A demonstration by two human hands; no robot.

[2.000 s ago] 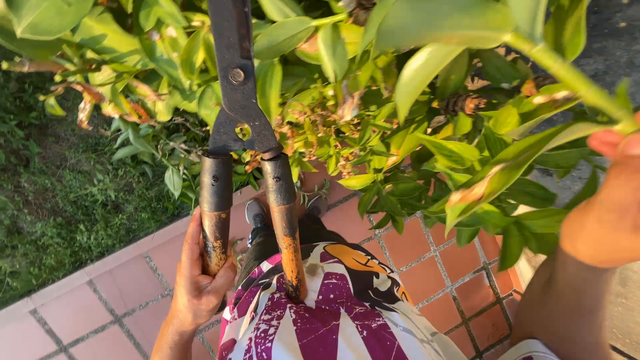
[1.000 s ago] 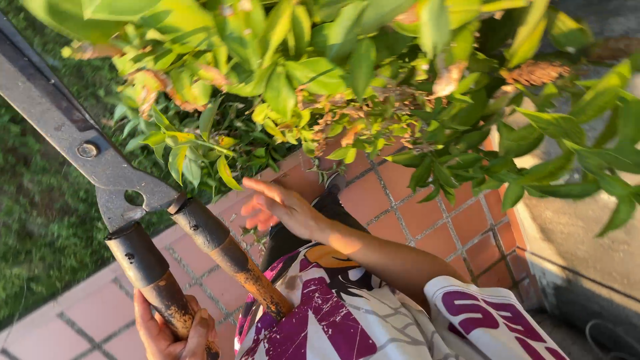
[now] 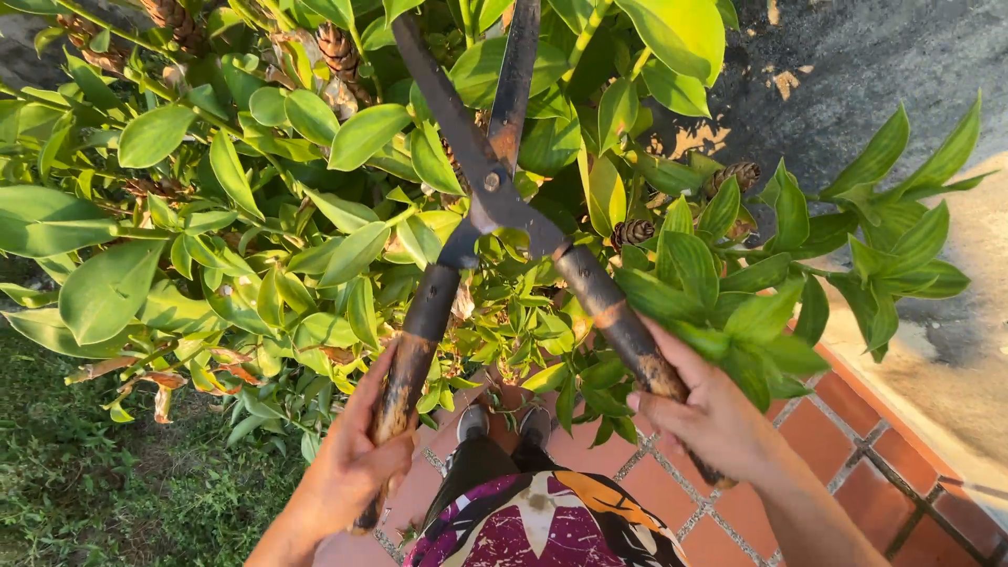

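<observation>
A pair of hedge shears [image 3: 491,183] with dark metal blades spans the middle of the view, its blades parted among the leaves of a broad-leaved shrub [image 3: 354,252]. My left hand [image 3: 366,457] is wrapped around the left handle, which is worn wood with a dark sleeve at its upper end. Around the lower part of the right handle, my right hand [image 3: 705,405] is closed. Leafy stems partly hide the view just above that hand. The blade tips run out of the top of the frame.
Brown cones [image 3: 339,51] sit among the leaves. A weathered wall [image 3: 929,339] stands at the right, beside red floor tiles [image 3: 819,441]. Grass [image 3: 142,480] lies at the lower left. My shoes [image 3: 473,423] are on the tiles below the shrub.
My right hand, off the shears in both earlier frames, now grips the right handle. The blades have parted and now point up into the shrub. The view has shifted.
</observation>
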